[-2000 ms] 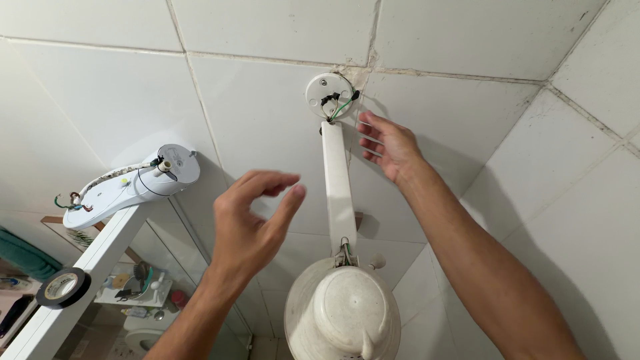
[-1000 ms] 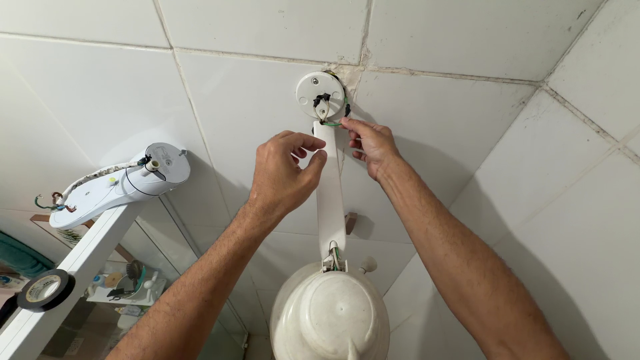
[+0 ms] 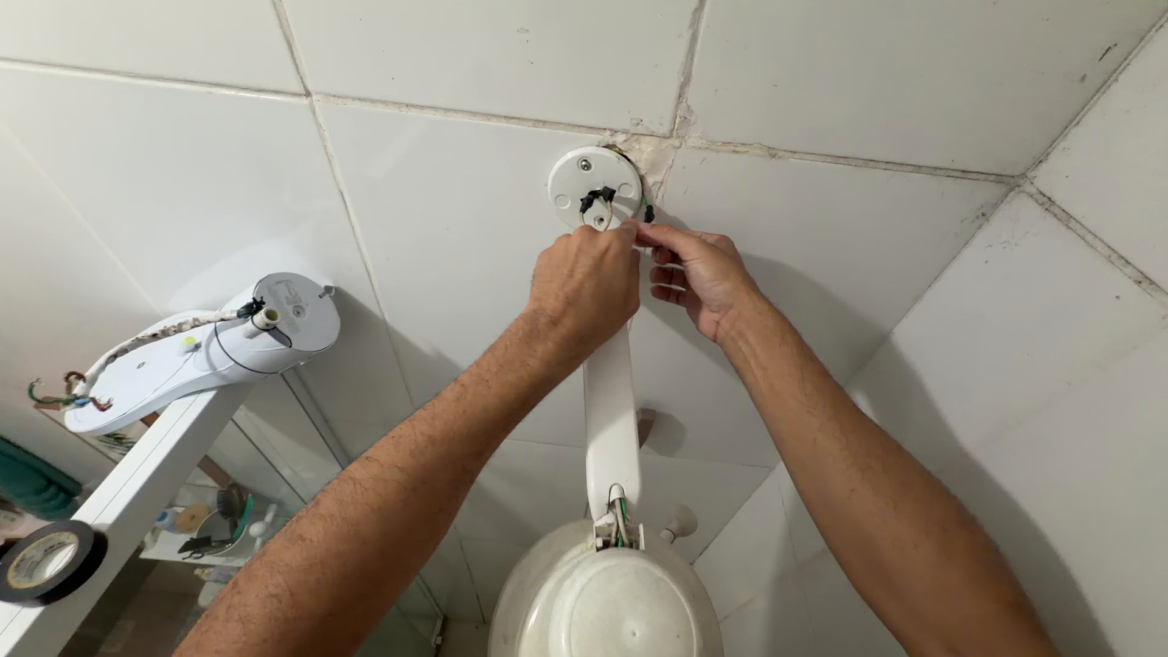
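A round white wall plate [image 3: 564,181] is fixed to the tiles, with black-taped wire ends [image 3: 598,196] on its front. Just below it my left hand [image 3: 589,278] and my right hand [image 3: 698,274] meet at the fingertips, pinching what looks like the green wire, mostly hidden by the fingers. A black-taped end of green wire [image 3: 649,213] shows above my right fingers. From behind my left hand a white shower arm [image 3: 611,411] runs down to an old off-white electric shower head [image 3: 607,607], where wires show at the joint.
At the left, a white electric shower unit [image 3: 173,360] with bare-ended wires rests on the white shower-enclosure frame [image 3: 151,479]. A roll of black electrical tape [image 3: 87,561] lies on that frame. Below are a shelf with toiletries and a green towel [image 3: 32,479]. A tap handle [image 3: 680,522] is behind the shower head.
My hands, apart two seconds ago, have come together below the wall plate. The green wire that crossed the plate's front now shows at its right edge.
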